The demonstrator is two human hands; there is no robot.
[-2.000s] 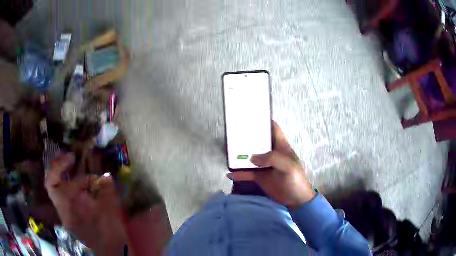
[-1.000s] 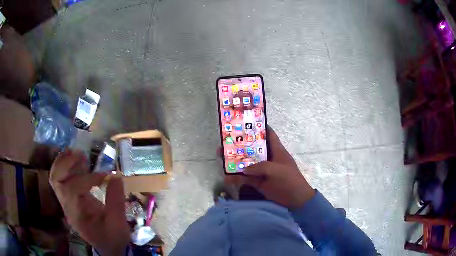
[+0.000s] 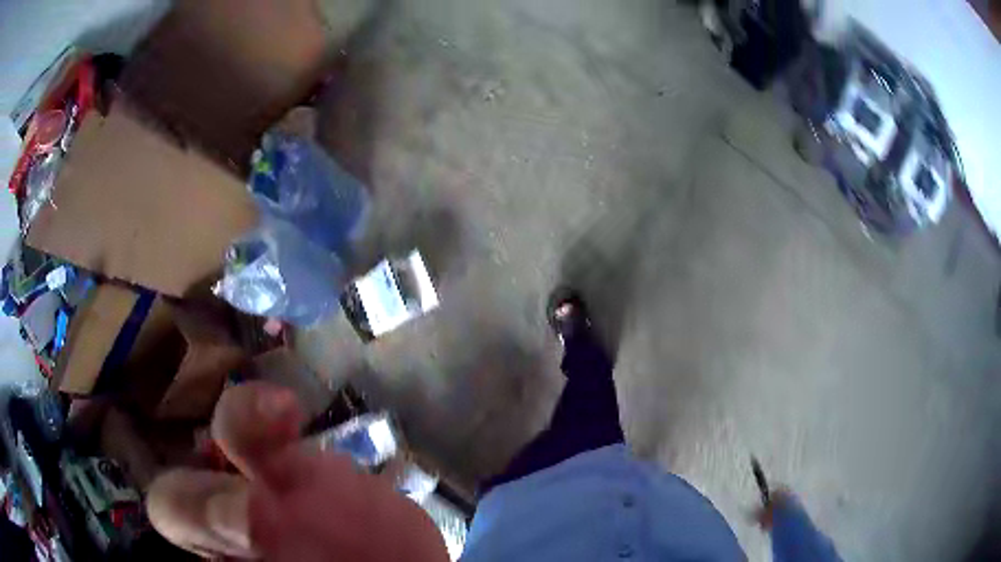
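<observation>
My left hand (image 3: pixel 307 494) is large and blurred at the lower left, its fingers bent. Whether it holds anything small cannot be told. My right hand (image 3: pixel 777 509) is small and partly cut off from view by its blue sleeve, low at the right. It grips the smartphone (image 3: pixel 760 479), which shows only as a thin dark edge; its screen is hidden.
Brown cartons (image 3: pixel 148 203) stand at the left. Clear blue plastic bags (image 3: pixel 302 236) and an open white box (image 3: pixel 393 294) lie beside them on the grey floor (image 3: pixel 483 143). My shod foot (image 3: pixel 568 312) is ahead. White-and-dark packs (image 3: pixel 895 143) are at the upper right.
My right hand has dropped with the smartphone from the centre to the lower right, turning the phone edge-on. My left hand looks larger and closer. The view has shifted over the floor, and a leg now shows.
</observation>
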